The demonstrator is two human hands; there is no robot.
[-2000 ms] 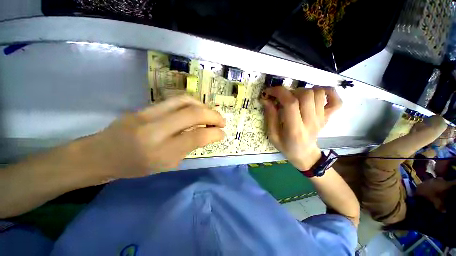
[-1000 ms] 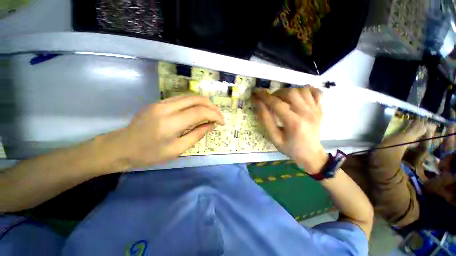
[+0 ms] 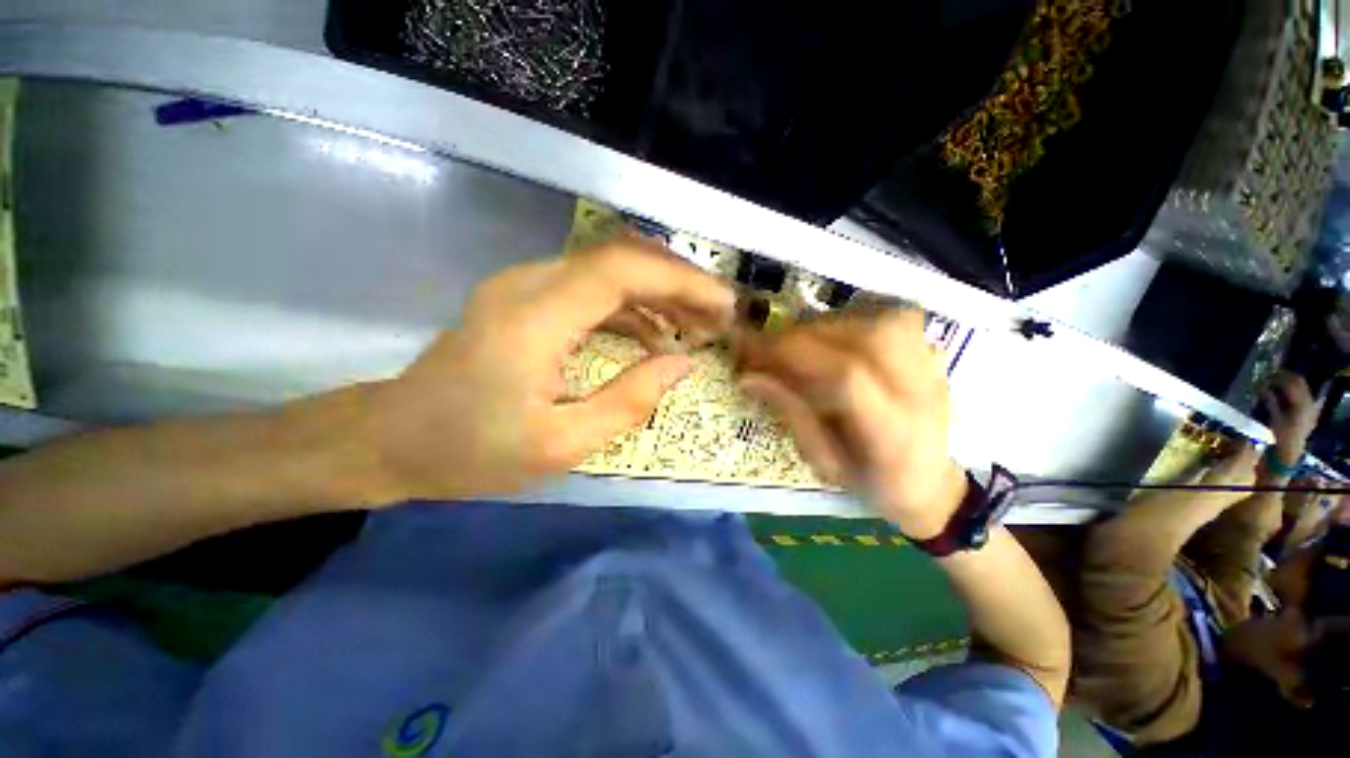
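Cream circuit boards (image 3: 696, 441) lie side by side in the track in front of me, with dark printing. A black component (image 3: 761, 273) stands near their far edge, with part of a yellow block beside it. My left hand (image 3: 555, 363) is over the left part of the boards, fingers bent, thumb apart from the fingers. My right hand (image 3: 851, 388) is over the right part, blurred, its fingertips close to those of my left hand. Whether either hand holds a small part cannot be told. The fingers hide much of the boards.
Black bins at the back hold silver leaded parts (image 3: 511, 48) and orange rings (image 3: 1036, 104). Stacked trays (image 3: 1258, 141) stand right of them. A blue stick (image 3: 203, 110) lies on the left track. Another board (image 3: 14, 252) shows at far left. Another person's sleeve (image 3: 1133, 592) is at right.
The view has shifted, so the boards and bins appear farther right. My left hand has risen towards the far edge, and the fingertips of both hands have come close together.
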